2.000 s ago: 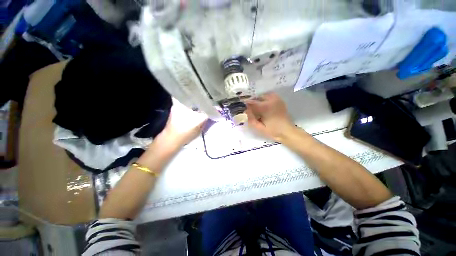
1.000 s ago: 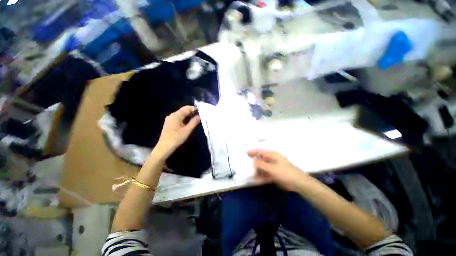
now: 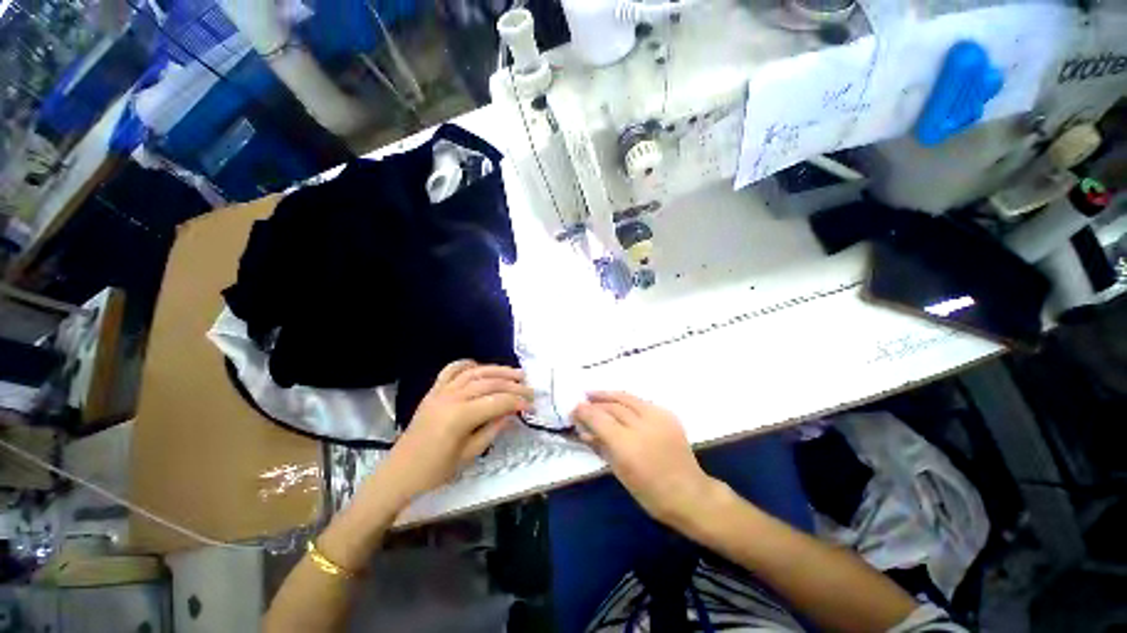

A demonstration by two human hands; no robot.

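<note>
The black garment [image 3: 371, 272] lies in a heap left of the needle, with white cloth [image 3: 328, 408] showing at its lower edge. A narrow white piece with a dark edge [image 3: 544, 406] lies at its right side, near the table's front edge. My left hand [image 3: 464, 420] pinches the left side of its lower end. My right hand [image 3: 630, 445] has its fingertips at the right corner of the same end. The sewing machine's [image 3: 562, 161] presser foot area [image 3: 614, 275] is lit, beyond both hands; no cloth detail shows in the glare.
A smartphone [image 3: 952, 291] lies at the right on the white table [image 3: 742, 371], beside a black cloth scrap [image 3: 847, 225]. Paper notes [image 3: 803, 118] and a blue clip [image 3: 960, 93] are on the machine arm. Brown cardboard [image 3: 185, 420] extends the table at left. White and black cloth [image 3: 915, 482] hangs below right.
The view has shifted. Both hands came away from the needle area toward the front edge. My right hand, apart from the cloth one second ago, now meets my left at the white piece's lower end.
</note>
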